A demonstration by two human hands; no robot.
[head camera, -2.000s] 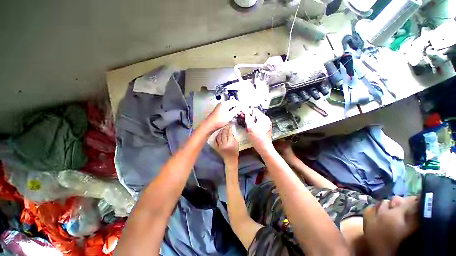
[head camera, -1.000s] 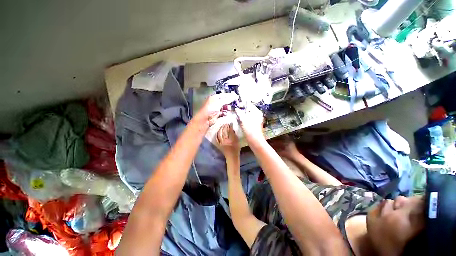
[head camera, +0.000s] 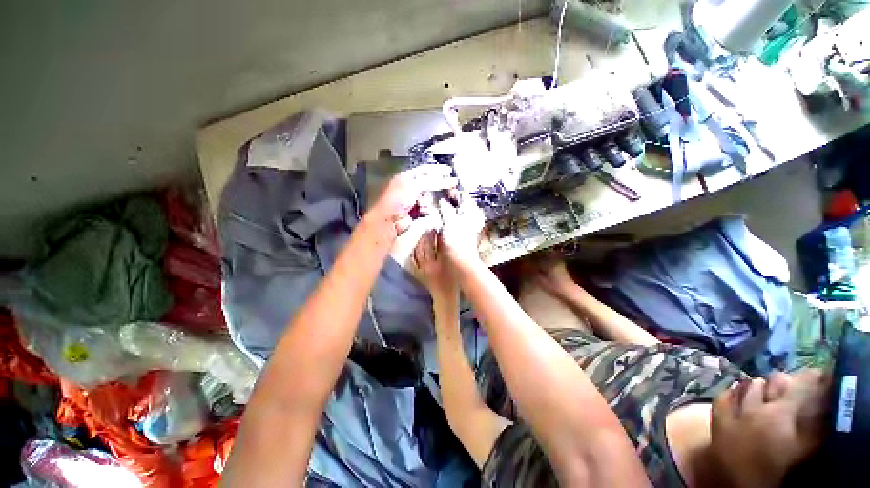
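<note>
An industrial sewing machine (head camera: 572, 119) stands on the pale table, its needle area washed out by bright light. My left hand (head camera: 405, 198) is at the left end of the machine head, fingers bent near the needle area. My right hand (head camera: 460, 229) is just to its right, fingertips close to the left ones. Glare and blur hide what the fingertips touch or hold. Another person's hand (head camera: 428, 259) is right below mine at the table edge. A pale thread (head camera: 559, 43) runs down to the machine from above.
Grey-blue garments (head camera: 277, 229) lie left of the machine and hang over the table edge. A seated person in a camouflage shirt (head camera: 611, 381) is close at the lower right. A dark-red tool (head camera: 620, 185) and fabric strips (head camera: 679, 152) lie right of the machine. Plastic bags (head camera: 181, 353) are at lower left.
My right hand has moved left and slightly down, closer to my left hand. My left hand has shifted slightly left and up. The view has shifted slightly.
</note>
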